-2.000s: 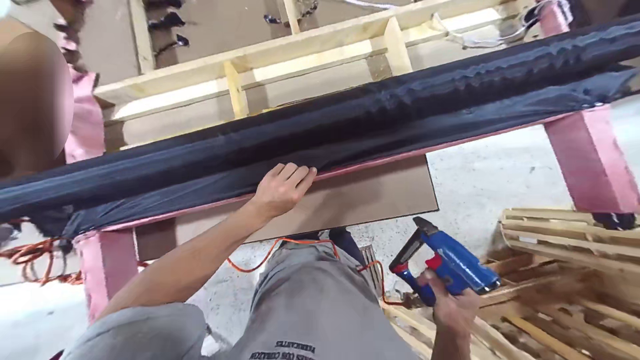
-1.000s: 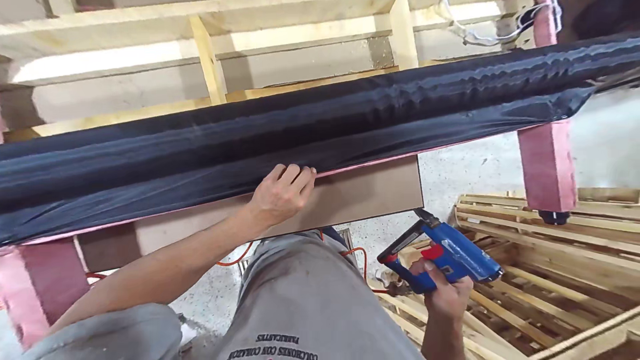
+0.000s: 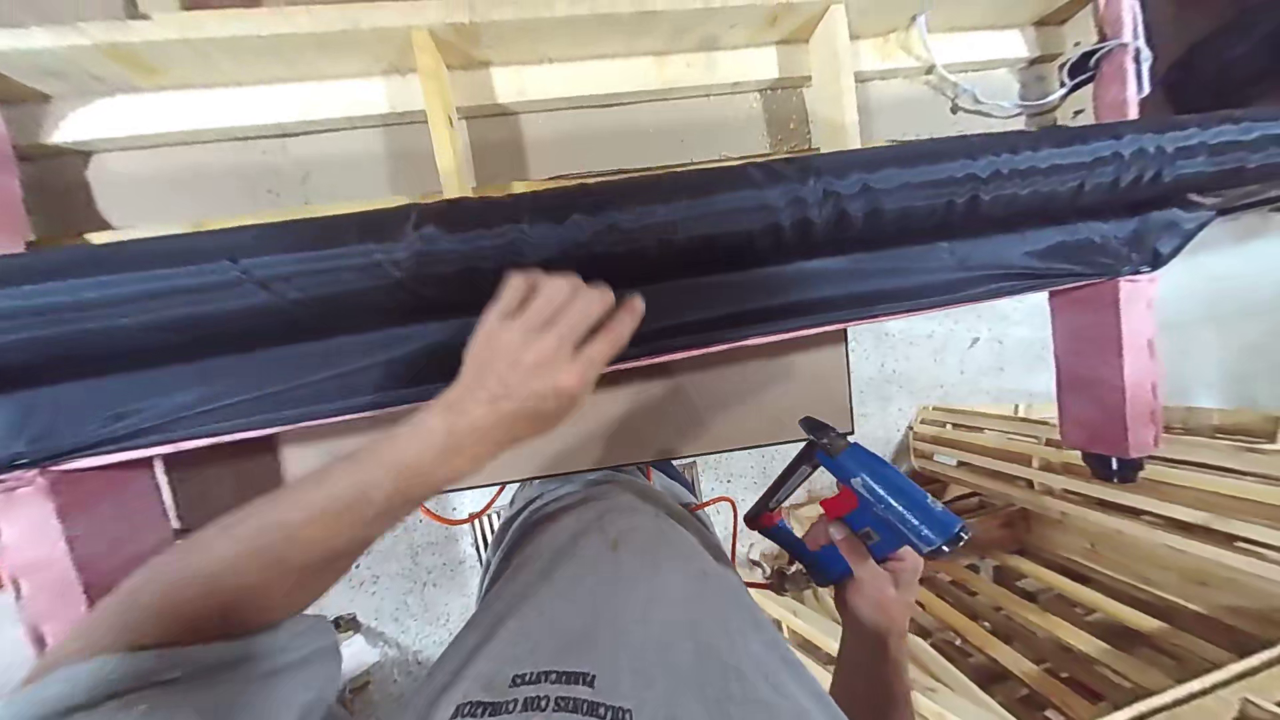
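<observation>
My left hand (image 3: 545, 350) lies on a roll of shiny black fabric (image 3: 640, 235), its fingers slightly bent and blurred; whether it grips the cloth cannot be told. The roll runs across the frame along the edge of a wooden frame (image 3: 640, 75), with a thin pink strip at its lower border. In my right hand (image 3: 875, 580), at the lower right, is a blue pneumatic staple gun (image 3: 880, 500), held by its handle. Its black nose points up and left, apart from the fabric. Below the roll shows a brown flat panel (image 3: 740, 390).
Pink-covered legs (image 3: 1107, 370) stand at the right and lower left. Slatted wooden frames (image 3: 1100, 560) fill the lower right. An orange air hose (image 3: 733, 530) hangs near my body. A white cord (image 3: 985, 100) lies at the upper right, over the wooden frame.
My left hand has moved from the pink lower edge up onto the black fabric. The staple gun stays in my right hand. The view has shifted closer to the frame.
</observation>
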